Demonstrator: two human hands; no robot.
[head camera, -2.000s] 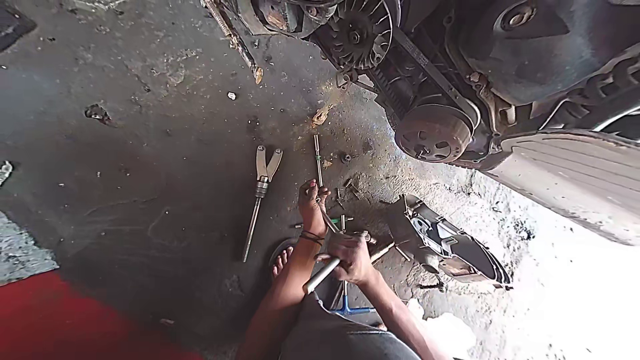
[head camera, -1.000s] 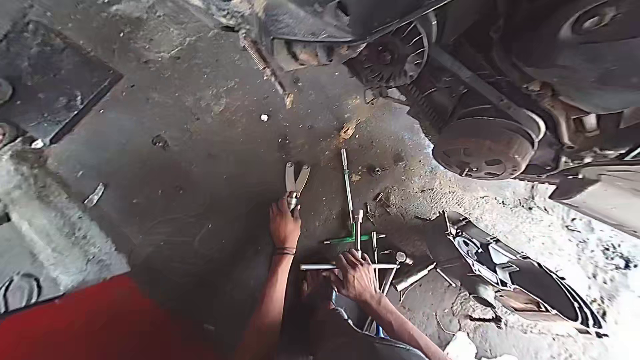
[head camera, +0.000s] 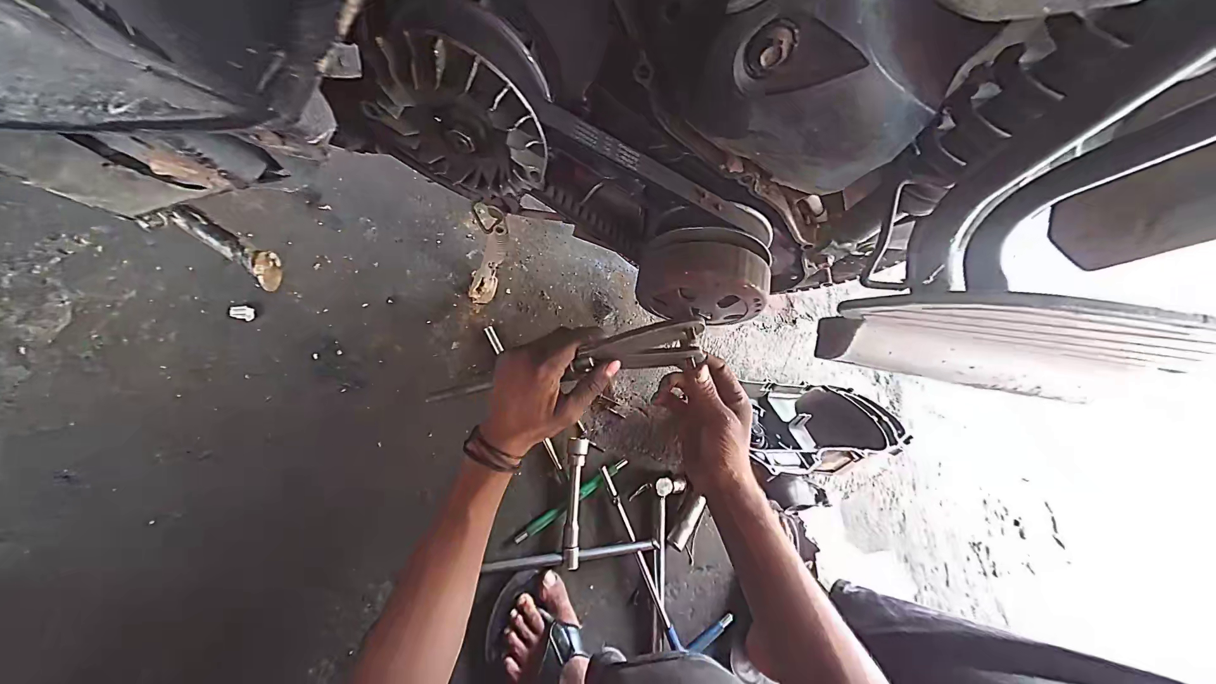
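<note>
My left hand (head camera: 541, 394) is closed around a two-armed metal holding tool (head camera: 641, 344), its arms pointing right. At the tips of those arms my right hand (head camera: 708, 408) pinches the tool's end with thumb and fingers. Just above the tips is the round clutch drum (head camera: 703, 278) of a scooter's belt drive. A drive belt (head camera: 641, 161) runs from it up left to a finned fan pulley (head camera: 456, 123). The fingers partly hide the tool, and whether it touches the drum is unclear.
Below my hands lie a T-handle socket wrench (head camera: 575, 503), a green-handled tool (head camera: 570, 503), a hammer (head camera: 663, 532) and blue-handled tools (head camera: 708, 635). A removed engine cover (head camera: 826, 427) rests at right. My sandalled foot (head camera: 541, 622) is near the wrench. A metal stand leg (head camera: 214, 237) juts out at upper left.
The two-armed tool lay on the floor, then my left hand took hold of it; now it is raised by the drum. My right hand has left the T-handle wrench and moved up to the tool's tips.
</note>
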